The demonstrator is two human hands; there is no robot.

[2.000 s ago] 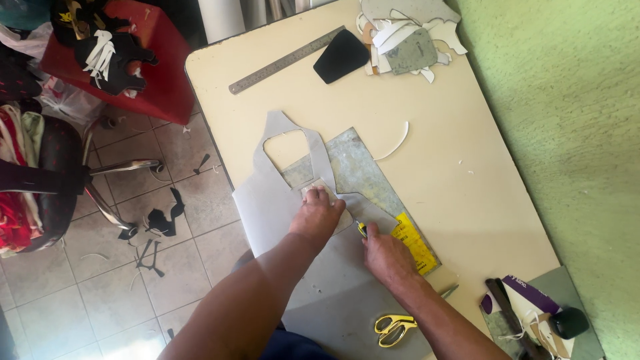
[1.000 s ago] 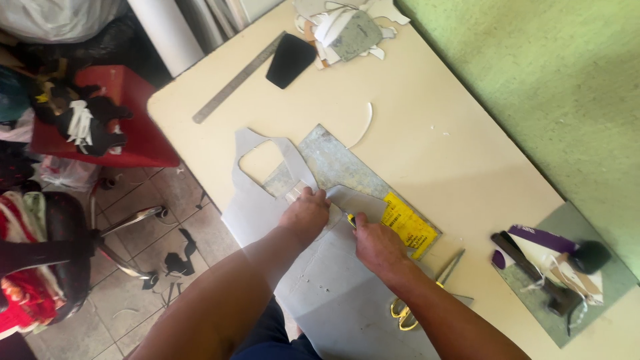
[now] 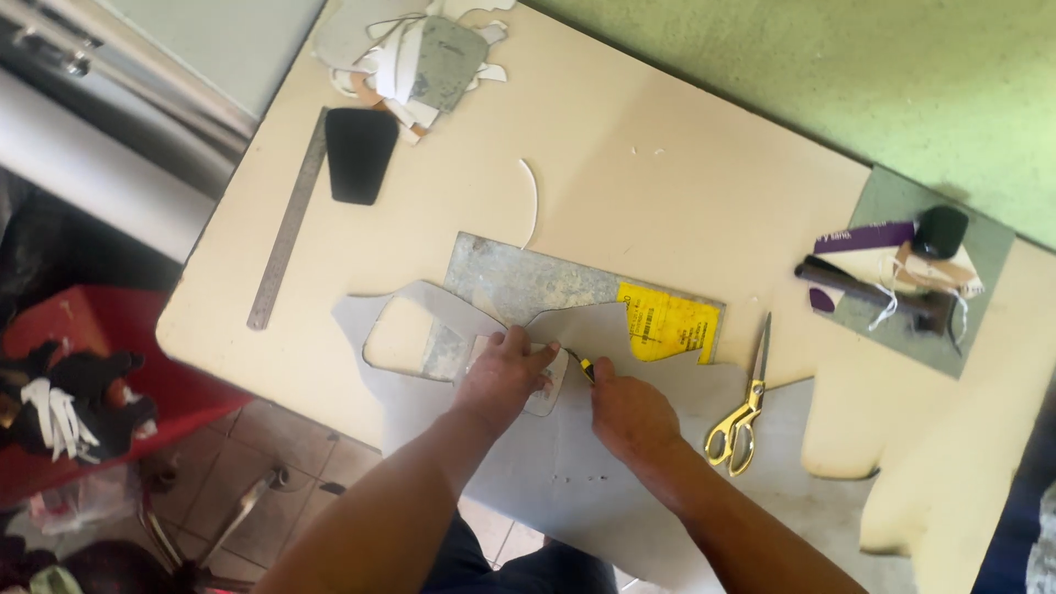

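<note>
My left hand (image 3: 505,375) presses a small pale template (image 3: 544,396) flat on a grey sheet of material (image 3: 528,454); its fingers are spread over it. My right hand (image 3: 631,404) is closed around a yellow and black cutter (image 3: 586,369), whose tip is beside the template's upper right corner. Beneath the sheet lies a worn metal plate (image 3: 528,276) with a yellow label (image 3: 672,322). The sheet has a large cut-out at the left, through which table and plate show. Gold-handled scissors (image 3: 747,408) rest on the sheet, right of my right hand.
A steel ruler (image 3: 289,223) and a black trapezoid piece (image 3: 360,155) lie at the upper left of the table (image 3: 701,190), near piled offcuts (image 3: 445,66). A hammer (image 3: 891,293) and a dark object sit on a grey-green sheet (image 3: 973,330) at right. A red container (image 3: 181,363) stands beyond the left edge.
The view has shifted strongly. My right hand and the cutter have moved up beside the template's corner, while my left hand stays on the template.
</note>
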